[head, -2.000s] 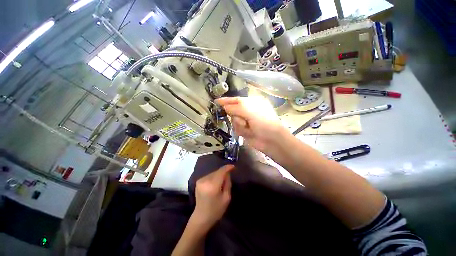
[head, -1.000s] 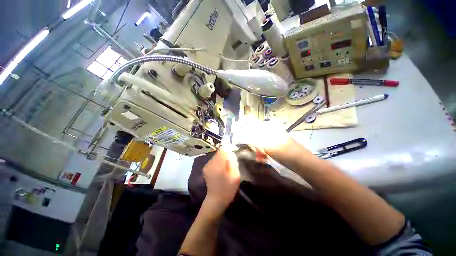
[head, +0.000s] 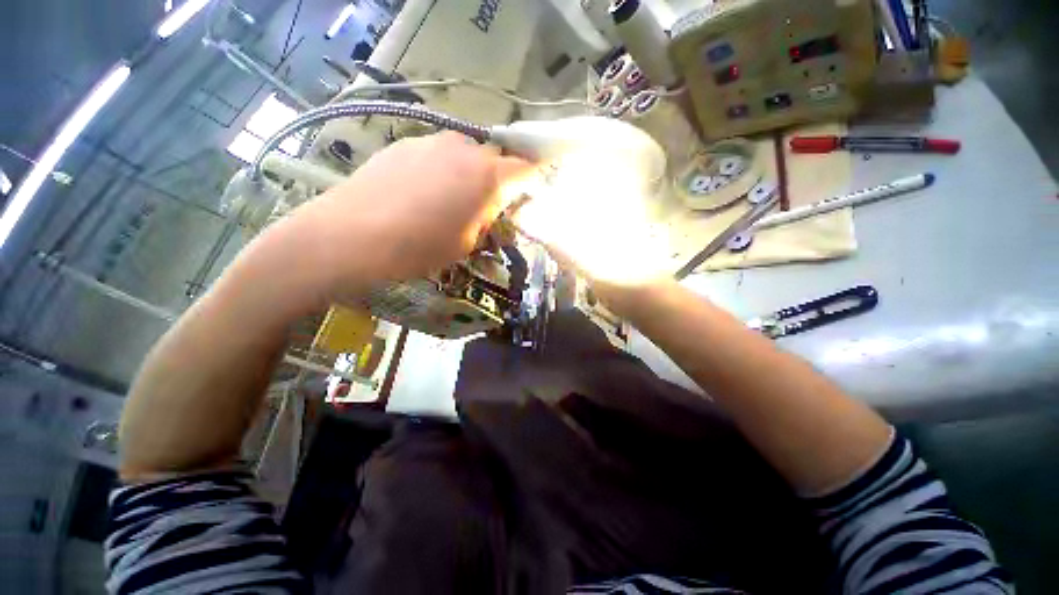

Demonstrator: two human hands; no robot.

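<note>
My left hand (head: 424,203) is raised in front of the sewing machine head (head: 436,308) and covers much of it. Its fingertips are at the thread guide area beside the lamp, lost in glare. My right hand (head: 598,238) is under the lamp (head: 604,151), washed out by its light, with its fingers near the left fingertips. Whether either hand holds thread cannot be told. The dark cloth (head: 569,430) lies on my lap and reaches up to the presser foot (head: 531,325).
On the white table (head: 941,314) at the right lie black snips (head: 822,312), a white pen (head: 854,198), a red marker (head: 877,144), a grey metal tool (head: 726,233) and a round dish of bobbins (head: 718,174). The control panel (head: 772,70) stands behind them.
My left hand has moved from beside the presser foot up across the machine head. My right hand has risen from the cloth toward the lamp. The view has shifted slightly.
</note>
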